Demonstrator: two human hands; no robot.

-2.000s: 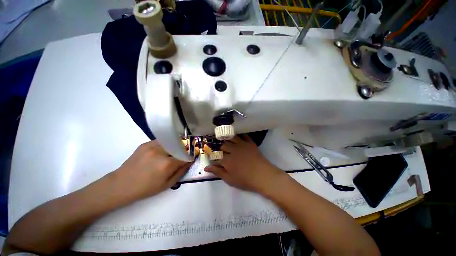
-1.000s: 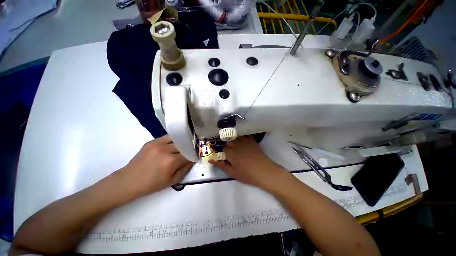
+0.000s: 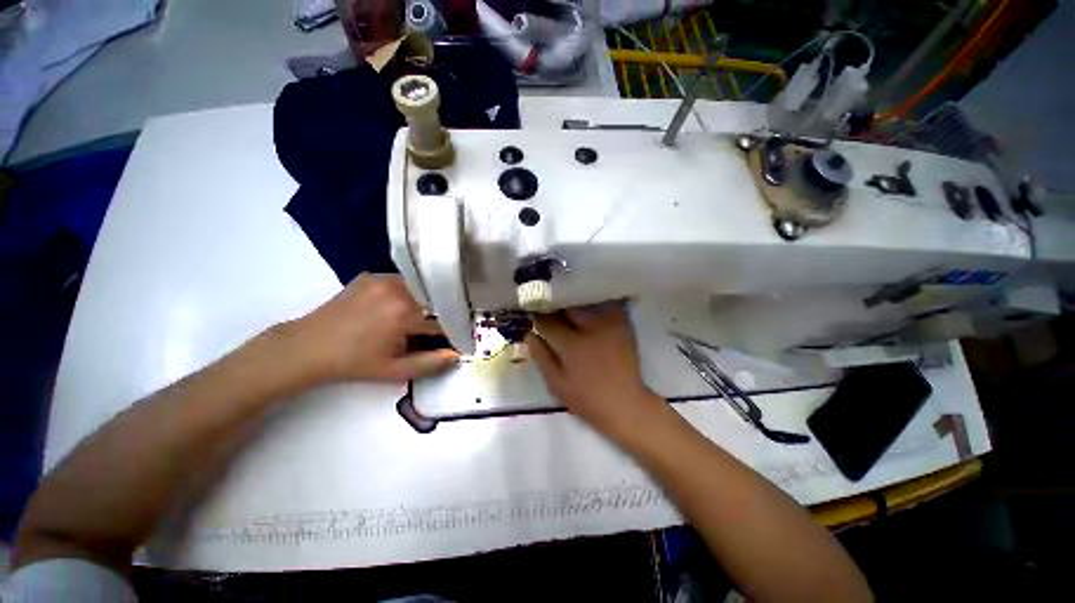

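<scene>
A dark navy garment (image 3: 342, 153) lies behind and left of the head of a white sewing machine (image 3: 637, 218). Part of it runs under the head to the lit needle area (image 3: 493, 336). My left hand (image 3: 377, 330) lies left of the needle, fingers on the cloth's edge, thumb pointing toward the needle plate. My right hand (image 3: 589, 353) lies just right of the needle, fingers bent down on the dark cloth. The fingertips and the cloth between them are partly hidden by the machine head, so the exact grip is hard to see.
Silver snips (image 3: 737, 395) with a dark handle lie right of my right hand. A black phone (image 3: 870, 418) lies at the table's right end. A ruler (image 3: 413, 518) is printed along the front edge. Thread cones (image 3: 552, 33) stand behind the machine.
The camera view has shifted, so the machine appears smaller. Both hands have moved slightly back and apart around the needle, and more of the needle plate shows.
</scene>
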